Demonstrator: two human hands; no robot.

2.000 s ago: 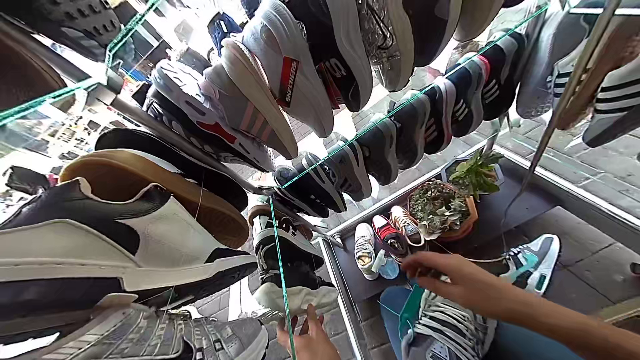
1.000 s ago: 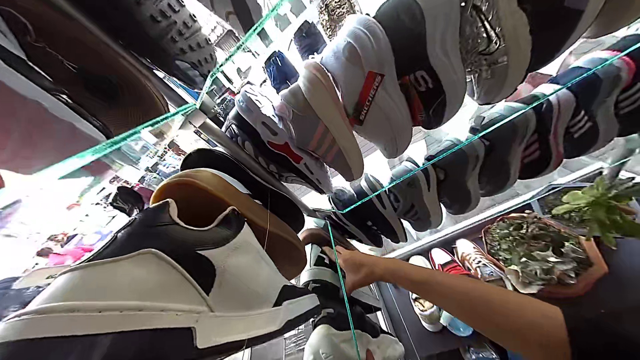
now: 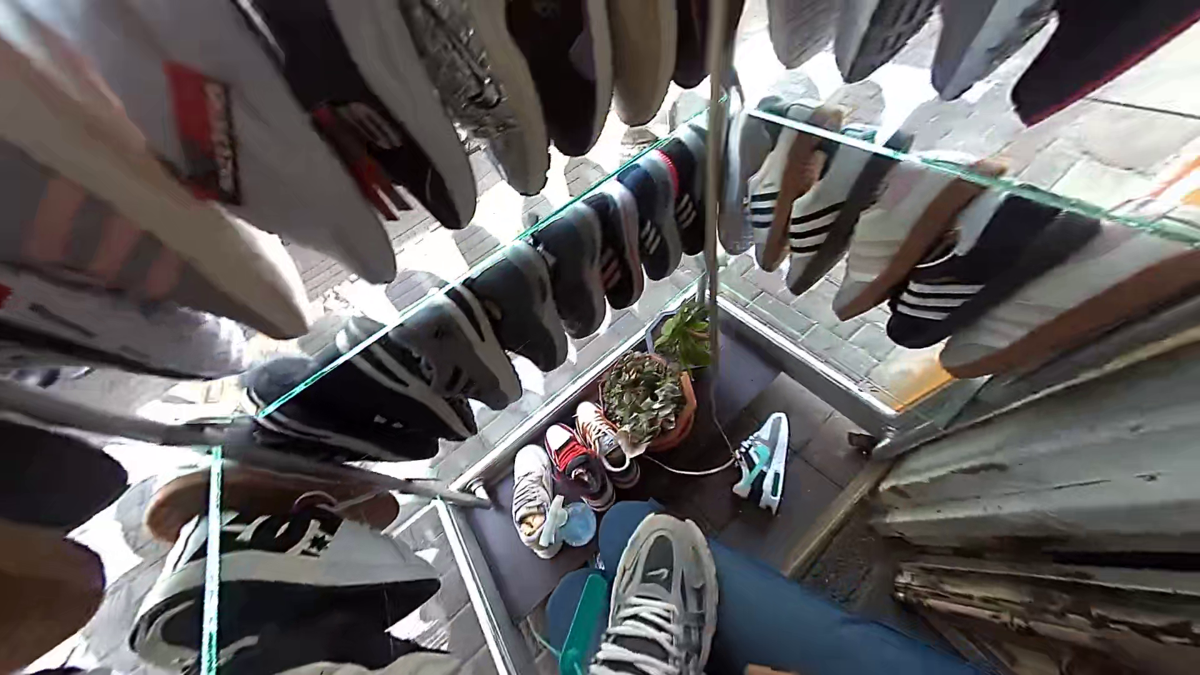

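Neither of my hands can be made out; a small brown sliver at the bottom edge is too little to identify. On my lap, over blue jeans [image 3: 778,600], rests a grey sneaker [image 3: 661,586] with white laces, its toe pointing up and away. Beside it on the left is a flat teal object [image 3: 585,621]. Past my knees, a white shoe [image 3: 532,492], a red and white sneaker [image 3: 569,457] and a white and orange sneaker [image 3: 600,433] stand side by side. A grey, white and teal sneaker [image 3: 767,459] sits apart, right of them.
Glass shelves [image 3: 469,272] carry rows of shoes ahead and at both sides. A potted plant [image 3: 645,398] stands near the far corner of a metal frame [image 3: 797,352]. A thin upright pole [image 3: 714,187] crosses the middle; weathered ridged panels [image 3: 1041,459] border the right.
A hand and forearm that reached to the shoes on the left shelf one second ago have left the view. The view has swung right and down, bringing the lap back in.
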